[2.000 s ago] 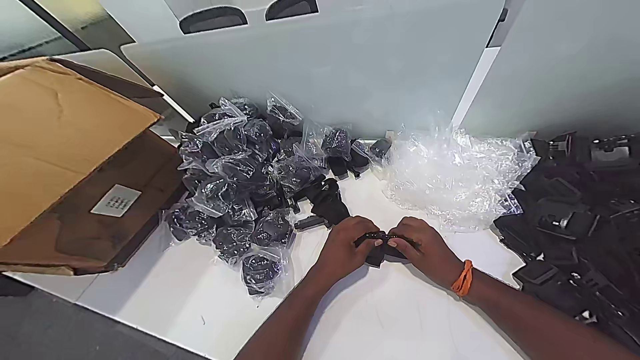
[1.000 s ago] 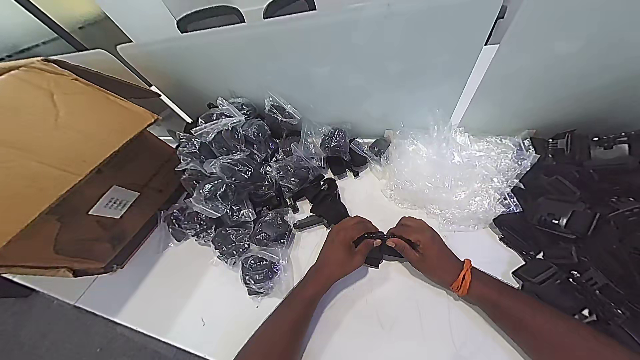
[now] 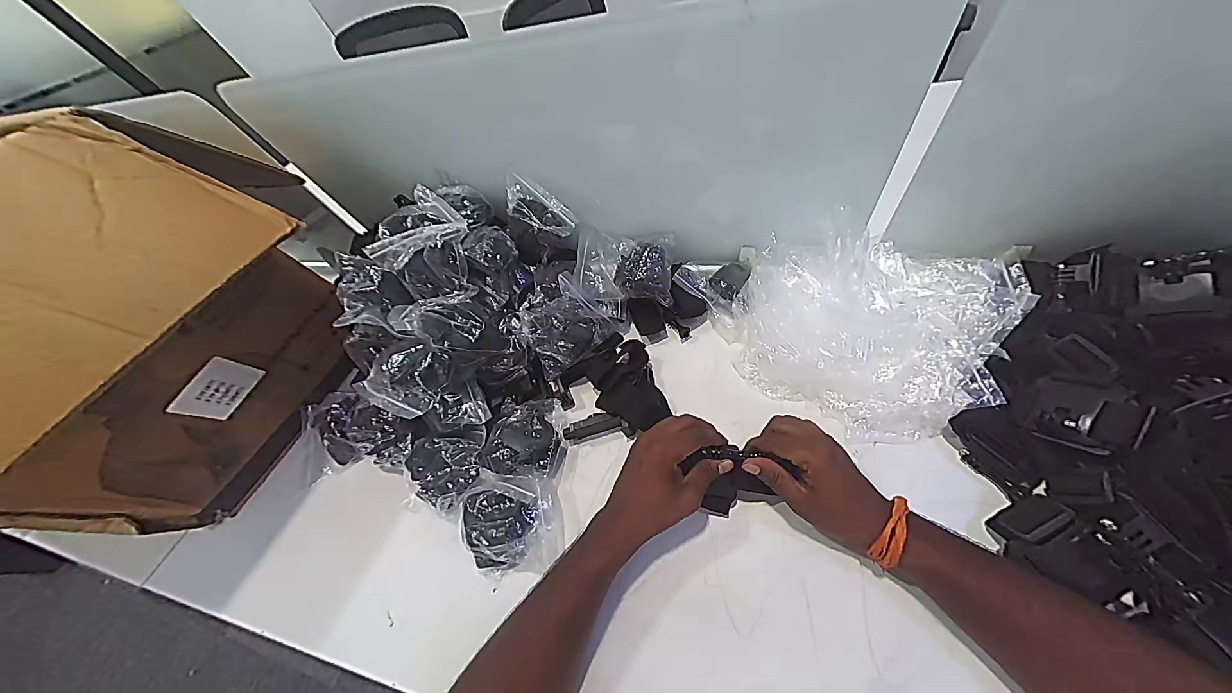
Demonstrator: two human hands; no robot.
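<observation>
Both my left hand and my right hand grip one black strap-like item, thumbs close together at its middle, over the white table. Its lower part hangs between the hands, and its exact kind cannot be told. An orange thread band circles my right wrist. Just beyond my left hand lies a loose black strap bundle with a black plastic piece beside it. Many clear zip bags holding black items are heaped to the left of my hands.
A pile of clear plastic bags lies behind my right hand. Black plastic mounts and parts are heaped at the right. An open cardboard box with a printed label stands at the left. A frosted partition runs along the table's back.
</observation>
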